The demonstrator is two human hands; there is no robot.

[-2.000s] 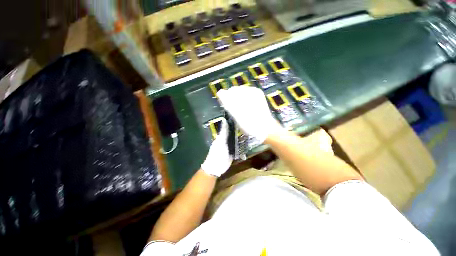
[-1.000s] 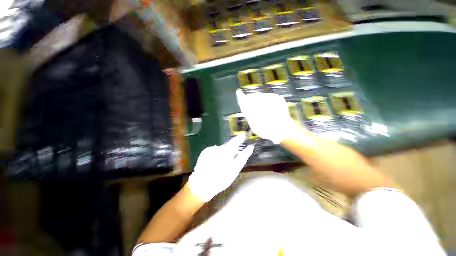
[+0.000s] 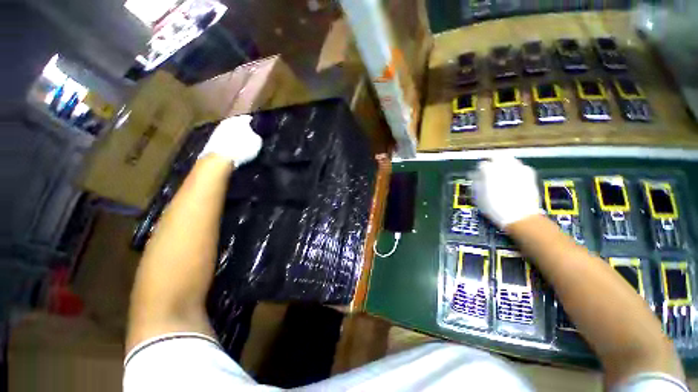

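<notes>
A clear blister tray (image 3: pixel 448 295) holds two rows of yellow-and-black keypad phones (image 3: pixel 514 287) on the green bench top. My right hand (image 3: pixel 507 191), in a white glove, is over the tray's upper row and partly covers phones there; its fingertips are unclear. My forearm hides part of the lower row. My left hand (image 3: pixel 233 141), also gloved, is at the top of the tall glossy black stack (image 3: pixel 306 199) at left, fingers curled; whether it grips anything cannot be seen.
A black device (image 3: pixel 401 201) with a white cable lies at the bench's left end. A brown board (image 3: pixel 520 138) with two rows of phones lies behind the bench. A pale upright post (image 3: pixel 380 76) stands beside it. Cardboard cartons (image 3: pixel 145 145) are behind the black stack.
My left hand has moved from the tray, where it held a black piece two seconds ago, out to the black stack. My right hand stays over the upper row. The view has swung left.
</notes>
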